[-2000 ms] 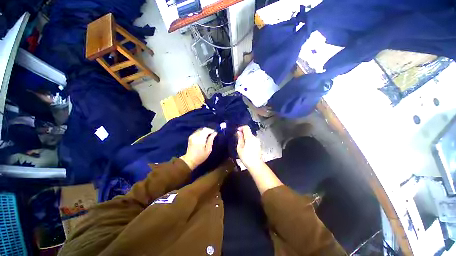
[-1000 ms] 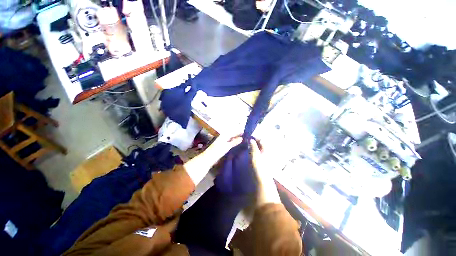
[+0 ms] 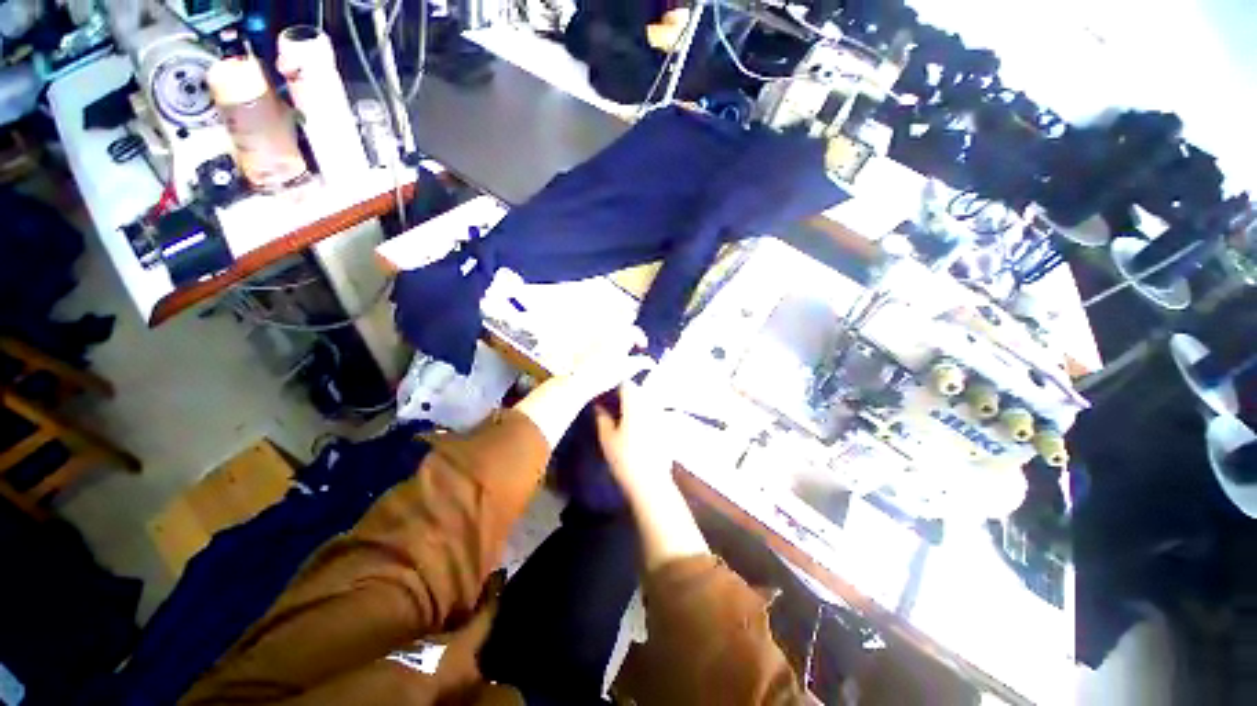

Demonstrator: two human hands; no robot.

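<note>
Navy cloth (image 3: 586,462) hangs from the table's front edge toward my lap. My left hand (image 3: 603,366) is at its upper part, with fingers on the cloth and a small pale piece beside the fingertips. My right hand (image 3: 623,439) grips the cloth just below and to the right. A long navy garment heap (image 3: 620,200) lies across the table beyond, and a strip of it runs down to my left hand. The white overlock machine (image 3: 951,359) stands to the right of both hands, apart from them.
Cream knobs (image 3: 982,400) line the machine front. The white table (image 3: 813,552) has a wooden front edge. Another machine (image 3: 241,124) stands upper left. A wooden stool (image 3: 55,414), a yellow-brown board (image 3: 228,503) and a navy pile (image 3: 297,517) are at left. White discs (image 3: 1151,269) are at right.
The view has swung from the lap to the table and machine. Both hands moved from the lap to the table edge with navy cloth; in the last second they came slightly lower and nearer.
</note>
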